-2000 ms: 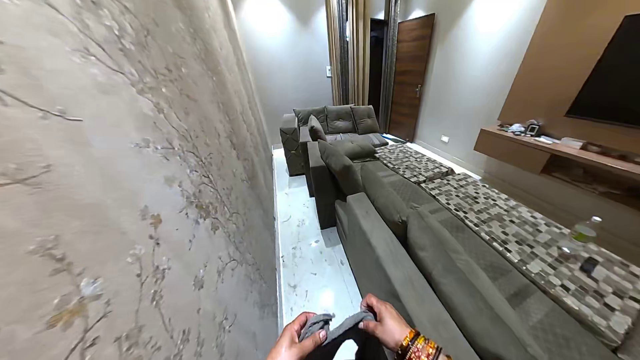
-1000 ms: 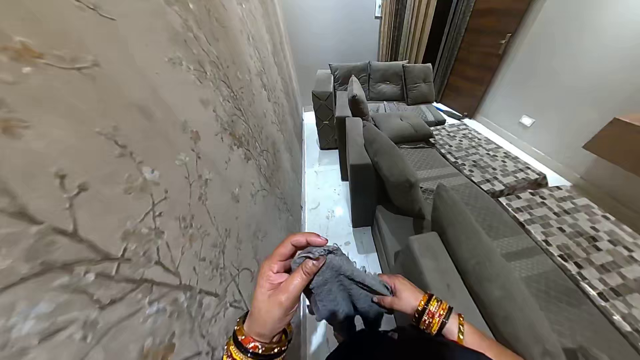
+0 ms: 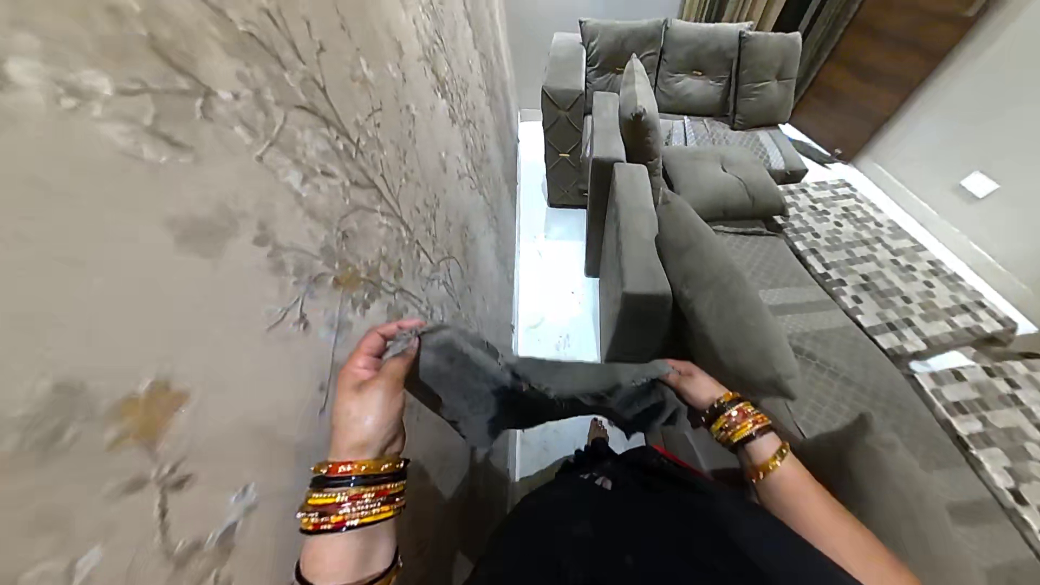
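A worn grey cloth (image 3: 536,382) hangs stretched between my two hands, above the narrow floor strip. My left hand (image 3: 374,390) pinches its left end between thumb and fingers, close in front of the floral wall. The right end is gripped in my right hand (image 3: 691,383), beside a grey sofa cushion (image 3: 719,301). The cloth sags in the middle, with darker folds and ragged edges on its underside. Bangles circle both wrists.
The floral-patterned wall (image 3: 203,268) rises close on the left. Grey sofas (image 3: 634,276) with loose cushions line the right, beside mosaic-patterned covered tables (image 3: 886,260). Between wall and sofas runs a narrow white floor (image 3: 556,284). A wooden door (image 3: 902,73) stands at the back right.
The cloth, bunched between my hands a second ago, is now spread wide. My hands have moved apart. The view has tilted further down.
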